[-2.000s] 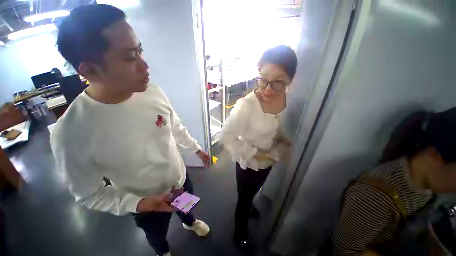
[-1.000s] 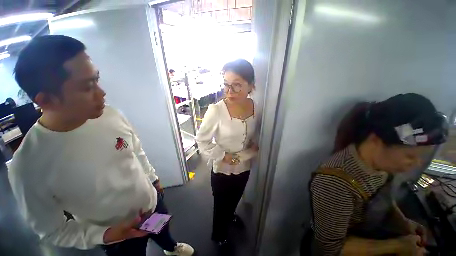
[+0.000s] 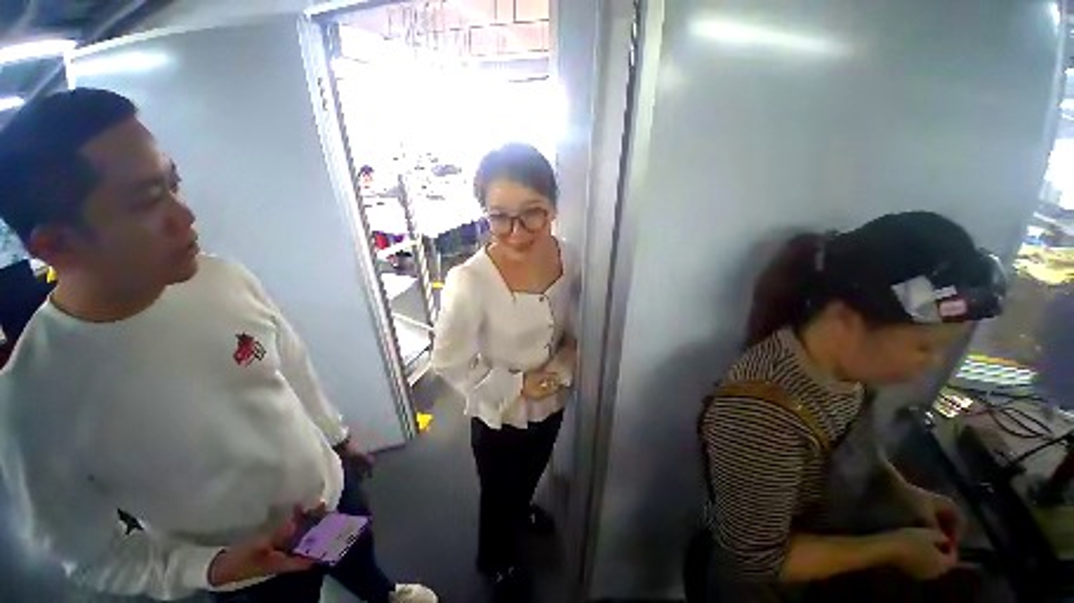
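Observation:
Neither of my hands is in the picture. A mobile phone (image 3: pixel 331 537) with a pink-purple screen lies in the hand of a person in a white sweatshirt at the left. A person in a striped top (image 3: pixel 766 471) bends over dark equipment (image 3: pixel 1001 501) at the lower right, both hands close together in front of them. What those fingers hold is too small and dark to tell.
A person in a white blouse (image 3: pixel 506 330) stands by an open doorway, hands together at the waist. Grey wall panels (image 3: pixel 824 130) flank the door. Black cables (image 3: pixel 1013 415) lie at the right, near a window. Shelving shows beyond the doorway.
The view has turned to the right, so the people and doorway sit further left. The striped-top person and the dark equipment now show more fully.

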